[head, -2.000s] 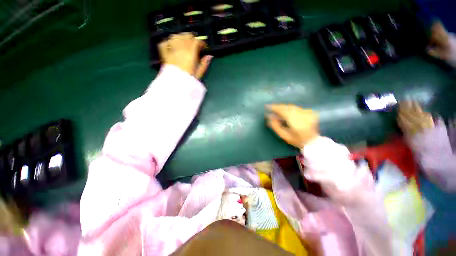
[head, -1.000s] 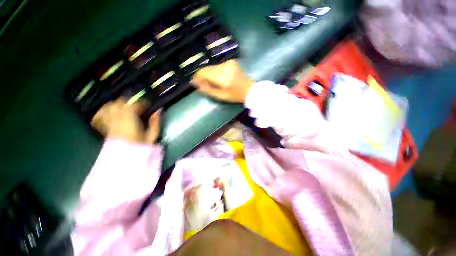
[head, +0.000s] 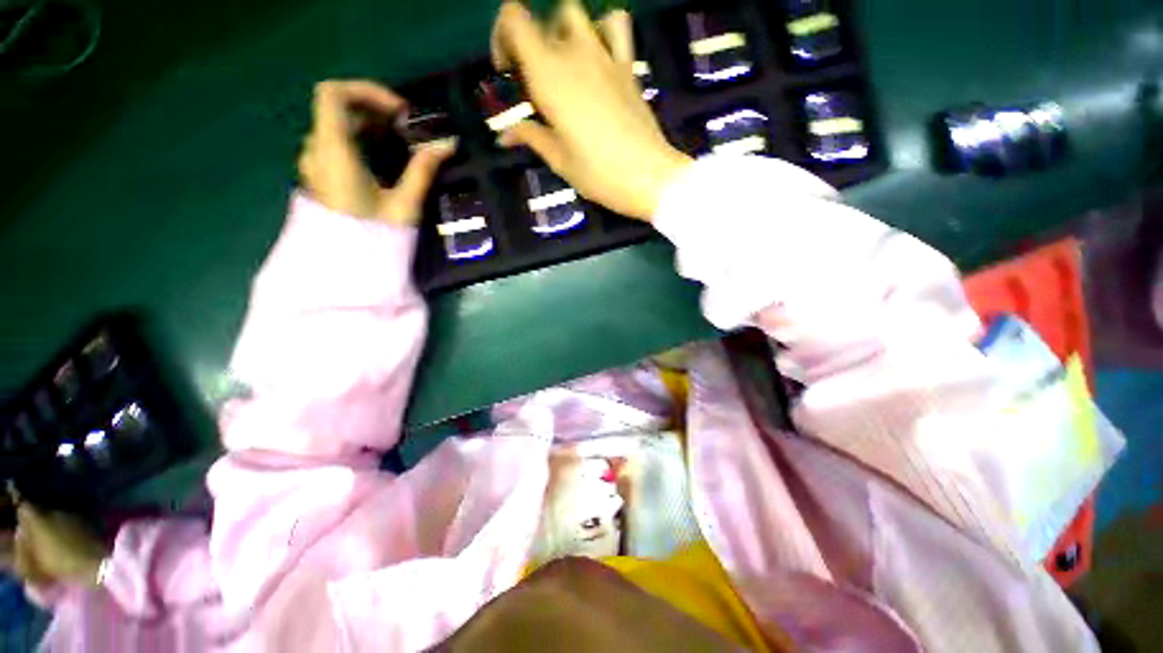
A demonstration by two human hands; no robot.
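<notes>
A long black tray (head: 510, 274) with two rows of square pockets lies on the green bench. Its pockets hold dark watch bodies (head: 555, 202) with pale yellow label-like strips. My left hand (head: 364, 153) is at the tray's left end, thumb and fingers curved around a dark area; blur hides whether it grips a watch or the tray. My right hand (head: 593, 115) is over the upper row, fingers apart, thumb beside a watch body with a reddish face and pale strip. It covers some middle pockets, and I see nothing held in it.
Several loose watches (head: 1001, 138) stand in a row on the bench, right of the tray. A neighbour's black tray (head: 96, 408) and hand (head: 58, 542) are at the left. A red-orange tray (head: 1039, 293) with papers (head: 1052, 440) is at the lower right, partly behind my right sleeve.
The view has turned, so the tray lies flatter and further right. My right hand has moved from the tray's near edge to over its upper row. My left hand is now at the left end.
</notes>
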